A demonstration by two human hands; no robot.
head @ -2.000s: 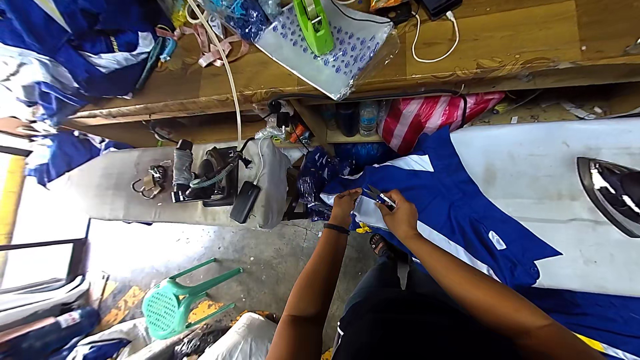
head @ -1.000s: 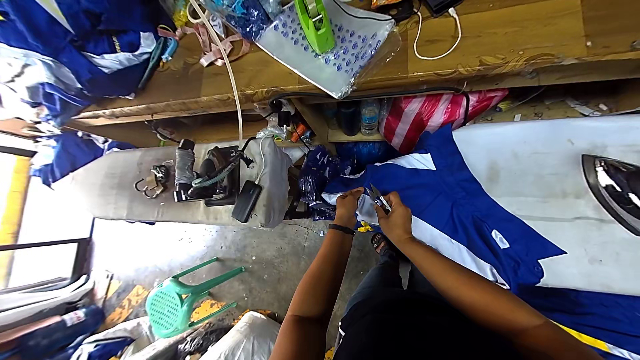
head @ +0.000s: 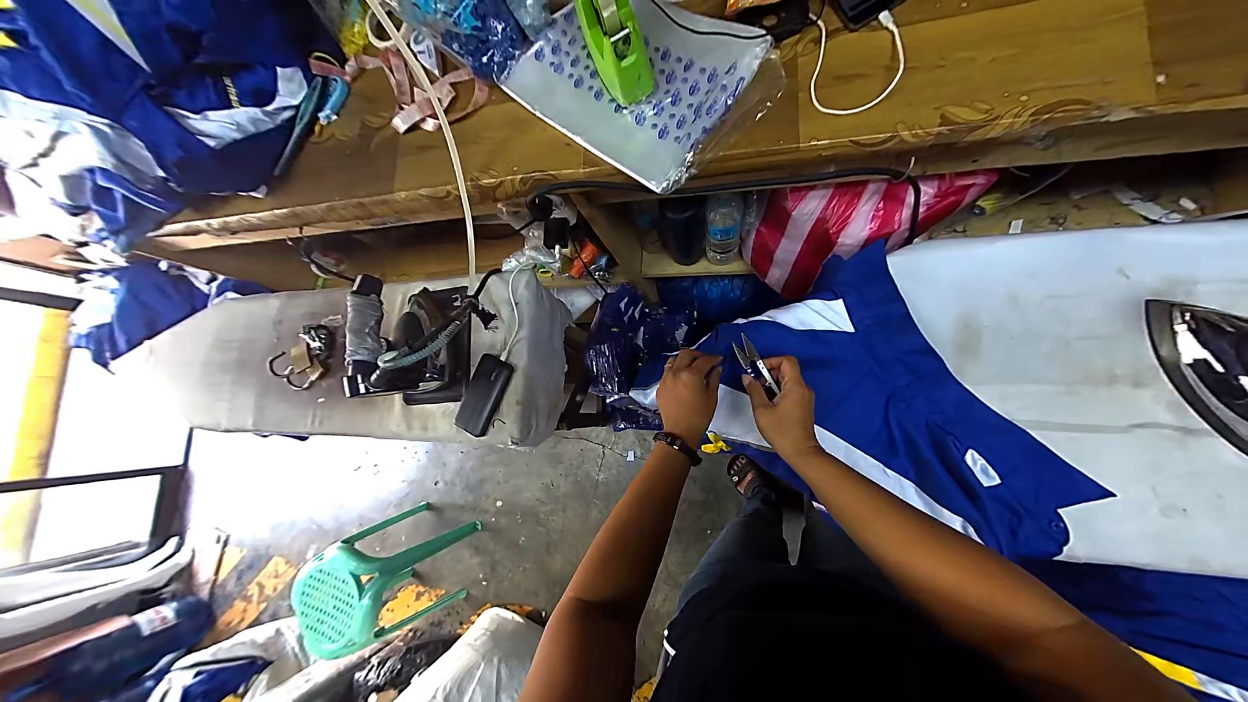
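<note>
A blue and white garment (head: 877, 390) lies over the near end of a pale ironing board (head: 1092, 390). My right hand (head: 785, 405) holds a pair of thread snips (head: 757, 368), blades pointing up and left over the blue cloth. Close beside it, my left hand (head: 688, 395) has its fingers bent at the garment's left edge; whether they pinch the cloth is hard to tell. A dark bracelet is on the left wrist. Part of the garment beneath the hands is hidden.
An iron (head: 429, 341), a black phone (head: 485, 394) and a padlock (head: 304, 356) rest on the grey board at left. Another iron (head: 1209, 370) is at far right. Above runs a wooden table (head: 936, 88) with a green tape dispenser (head: 616, 54). A green stool (head: 336, 600) stands lower left.
The snips in my right hand have drawn slightly away from my left hand's fingertips. My left hand stays at the garment's edge.
</note>
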